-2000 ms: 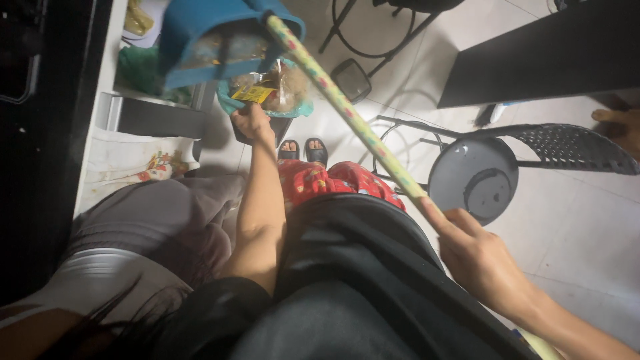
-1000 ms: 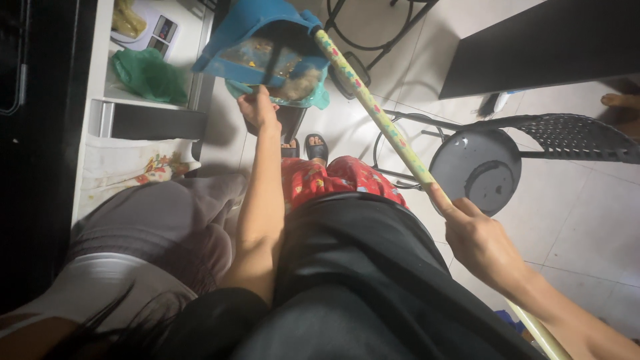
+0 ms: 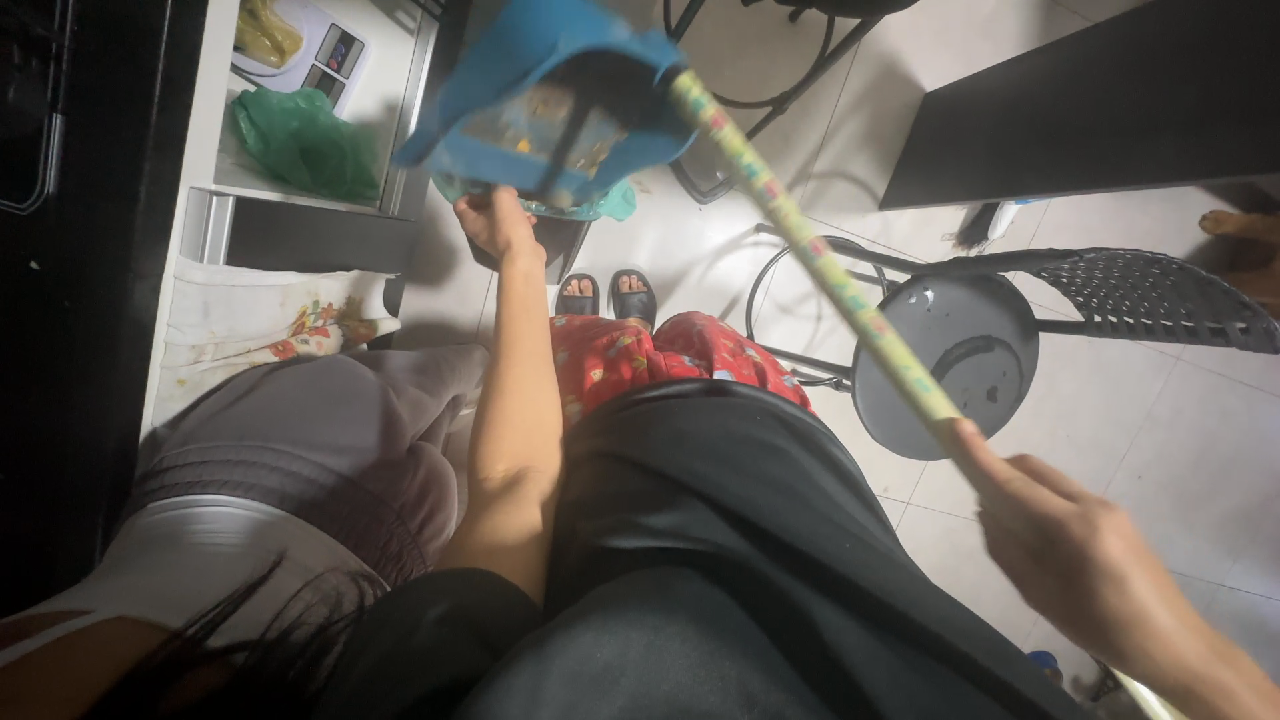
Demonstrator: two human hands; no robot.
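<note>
My right hand (image 3: 1060,530) is closed round a long yellow patterned handle (image 3: 820,265). At its upper end is a blue plastic dustpan (image 3: 500,70), tilted, with blurred debris showing through or beyond its opening. Below the dustpan is a dark bin (image 3: 555,245) with a green-blue bag lining (image 3: 618,202). My left hand (image 3: 500,222) is at the rim of the bin, its fingers curled on the bag's edge, partly hidden under the dustpan.
Another person in grey trousers (image 3: 290,430) stands close on my left, beside a counter with a green plastic bag (image 3: 305,140) and a kitchen scale (image 3: 335,50). A round-seated black chair (image 3: 945,360) stands on the right, near a dark tabletop (image 3: 1090,100). An animal's paw (image 3: 1230,225) shows at the right edge.
The dustpan has come down from above the bin and now covers most of its mouth. A yellow packet and other rubbish seen in the bin earlier are now hidden.
</note>
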